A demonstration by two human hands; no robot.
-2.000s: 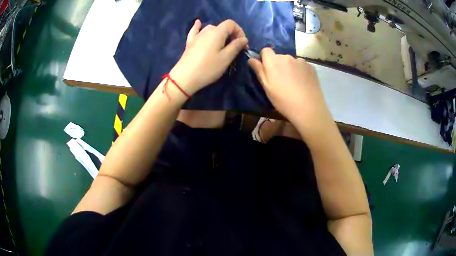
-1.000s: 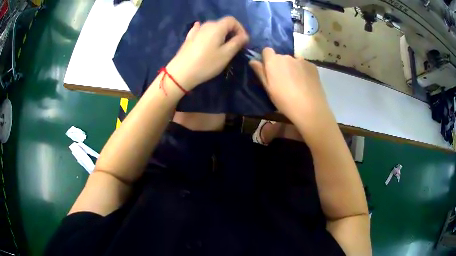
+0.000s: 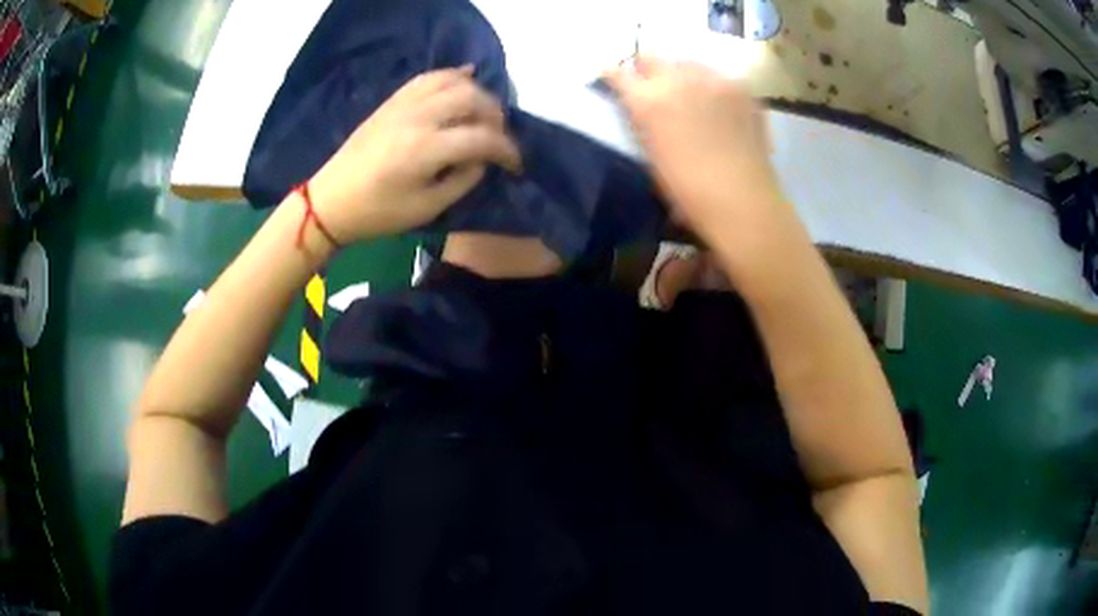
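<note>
The navy garment panel [image 3: 373,72] is folded and bunched at the table's front edge, with part hanging over it. My left hand [image 3: 415,154] is on the panel, fingers curled with cloth at the fingertips. My right hand [image 3: 698,126] is blurred, raised over the table to the right of the panel. A small dark tip, likely thread snips [image 3: 602,88], shows at its fingertips; most of the tool is hidden.
The white brown-edged table [image 3: 915,193] carries the stained beige machine bed [image 3: 843,60] at right. Dark pieces [image 3: 1075,217] lie at the far right. A ruffled navy bundle [image 3: 415,337] is on my lap. White scraps [image 3: 283,379] lie on the green floor.
The panel, earlier spread flat beside the machine, has moved left and folded. My left hand has moved left and down; my right hand has risen off the cloth.
</note>
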